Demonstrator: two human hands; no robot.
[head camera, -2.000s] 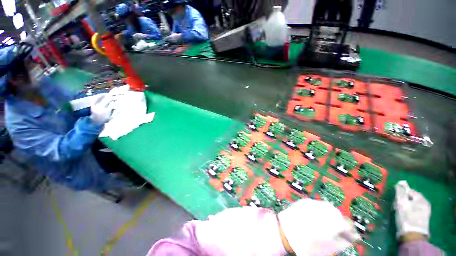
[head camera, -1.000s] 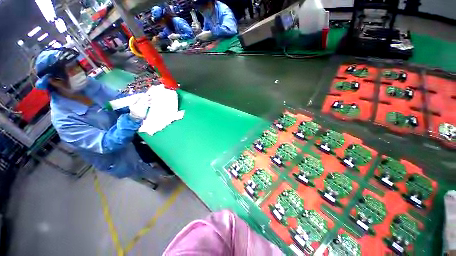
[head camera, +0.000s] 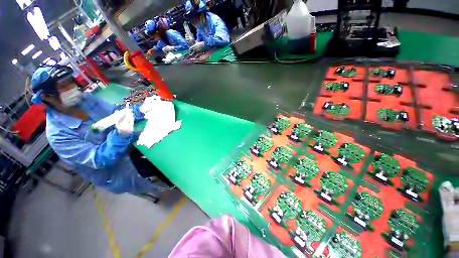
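Note:
The near clear blister tray (head camera: 212, 173) lies on the green mat, with green circuit boards (head camera: 333, 186) in rows over red-orange areas. A second tray (head camera: 437, 80) lies farther back at the right, with fewer boards and some bare red pockets. My right hand (head camera: 449, 211), in a white glove, is cut off by the right edge beside the near tray; its fingers cannot be made out. My left hand is out of the picture; only my pink sleeve shows at the bottom.
A worker in blue (head camera: 93, 141) with gloved hands sits at the left by a crumpled white cloth (head camera: 160, 121). An orange-red post (head camera: 148, 71) stands behind it. At the back are a white bottle (head camera: 298, 25), a black frame (head camera: 360, 30) and two more workers in blue.
My left glove, over the near tray two seconds ago, has left the picture. My right hand now sits at the right edge. The view has turned left, then slightly back.

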